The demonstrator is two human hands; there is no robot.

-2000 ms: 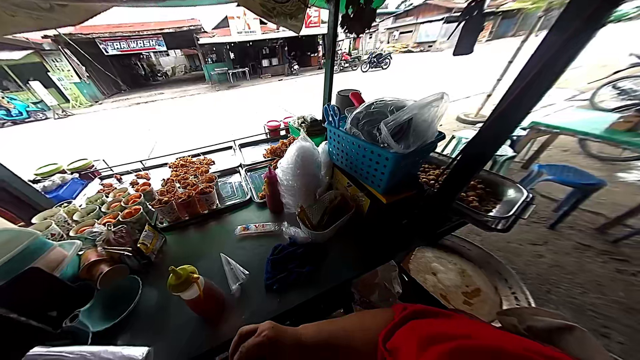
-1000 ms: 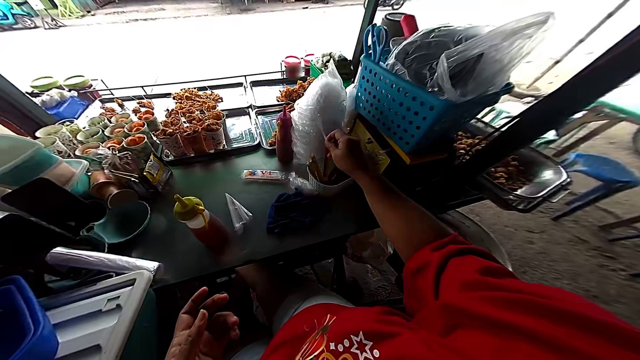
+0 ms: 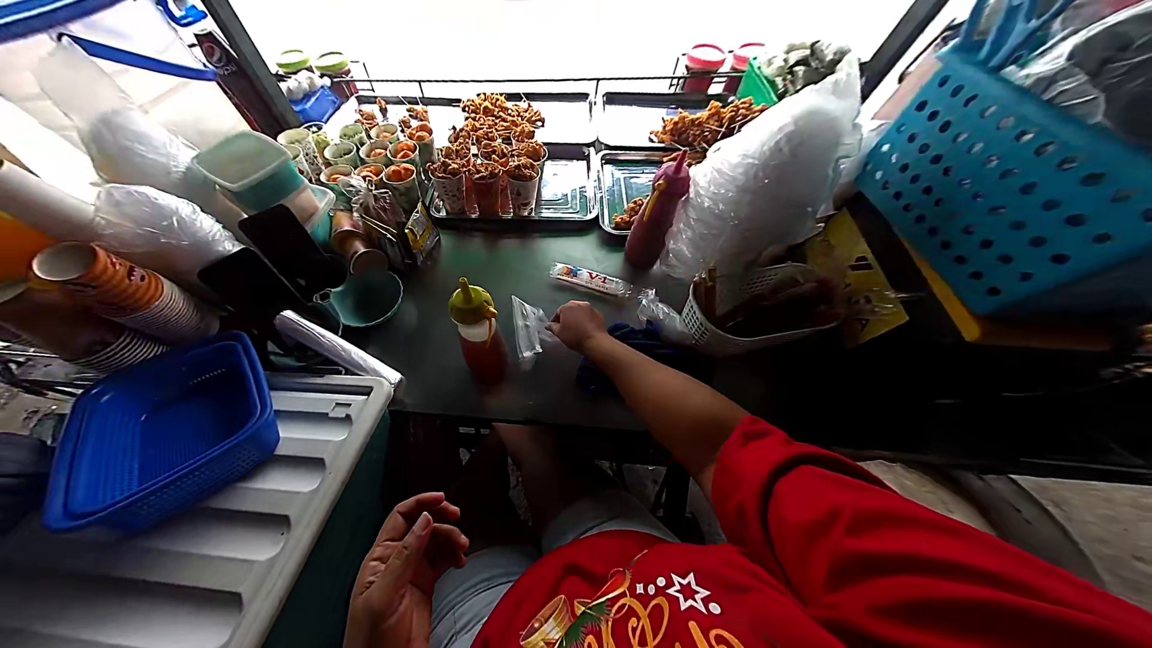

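My right hand (image 3: 576, 326) reaches over the dark counter and touches the edge of a small clear plastic bag (image 3: 529, 326); whether its fingers grip the bag is hard to tell. Just left of the bag stands a squeeze bottle (image 3: 481, 342) with a yellow-green cap and red sauce. A dark blue cloth (image 3: 630, 355) lies under and beside my right forearm. Behind my hand is a white printed packet (image 3: 590, 279). My left hand (image 3: 405, 567) is held low above my lap, fingers loosely curled and apart, with nothing in it.
Metal trays (image 3: 567, 184) hold fried food and filled paper cups at the back. A dark red squeeze bottle (image 3: 657, 216), a plastic bag bundle (image 3: 765, 171), a white basket (image 3: 756, 337) and a blue perforated basket (image 3: 1017, 180) stand right. At left, a blue basket (image 3: 162, 432) rests on a cooler lid (image 3: 270, 504).
My right hand has moved left from the white basket to the small plastic bag on the counter. My left hand stays low in front of me. The view has turned down and left.
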